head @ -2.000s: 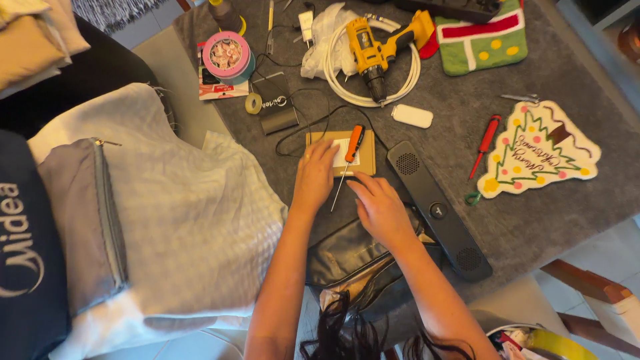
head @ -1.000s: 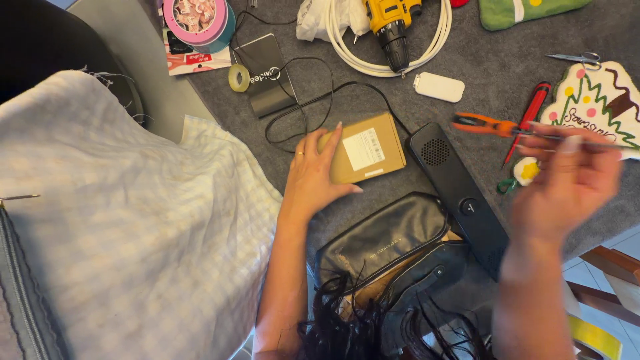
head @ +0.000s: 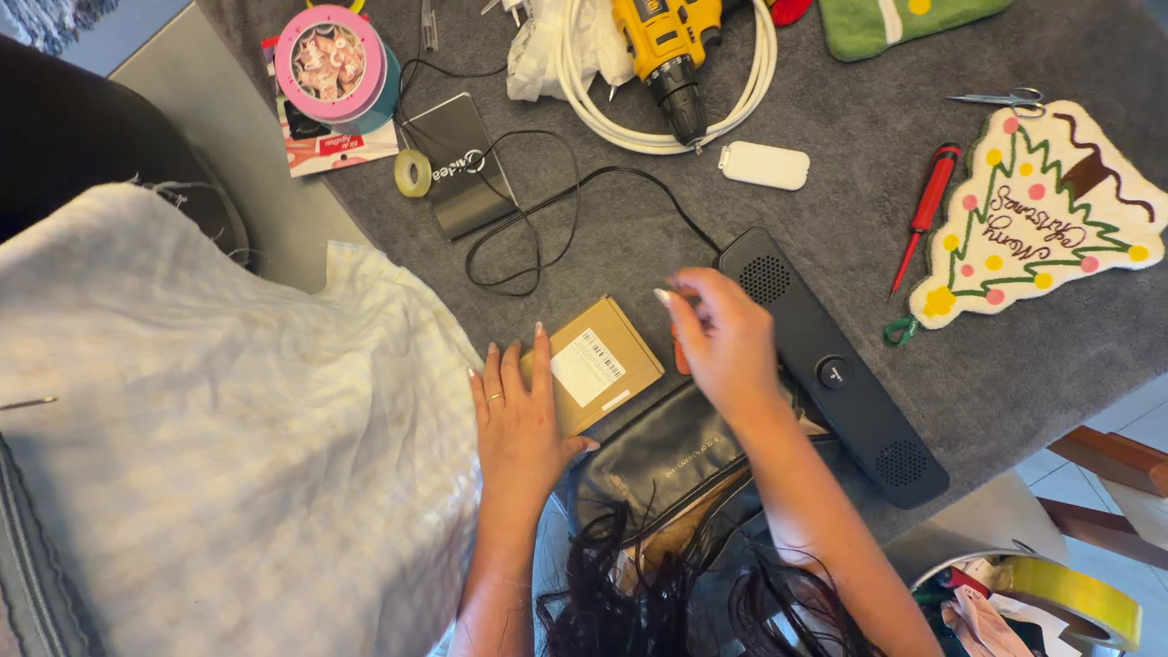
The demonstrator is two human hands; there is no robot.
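Observation:
My left hand (head: 522,420) rests with spread fingers on the left side of a small brown cardboard box (head: 630,351), which bears a white printed label. Just right of the box, over the soundbar's edge, is my right hand (head: 716,333), slightly blurred, its thumb and forefinger close together; whether anything is between them cannot be told. An orange handle (head: 681,352) shows partly from beneath that hand. The black soundbar speaker (head: 835,370) lies diagonally beside it, and a black leather pouch (head: 666,456) sits below the box.
Beyond the box lie a black cable (head: 577,187), a tape roll (head: 413,173), a yellow cordless drill (head: 671,55) and a white device (head: 765,165). A red screwdriver (head: 926,214), scissors (head: 1004,98) and a tree-shaped cloth (head: 1040,214) are at right. Pale fabric (head: 237,411) covers the left.
My right hand has come back left from near the tree-shaped cloth, where it held an orange-handled tool. That handle now shows beside the box. My left hand stays at the box.

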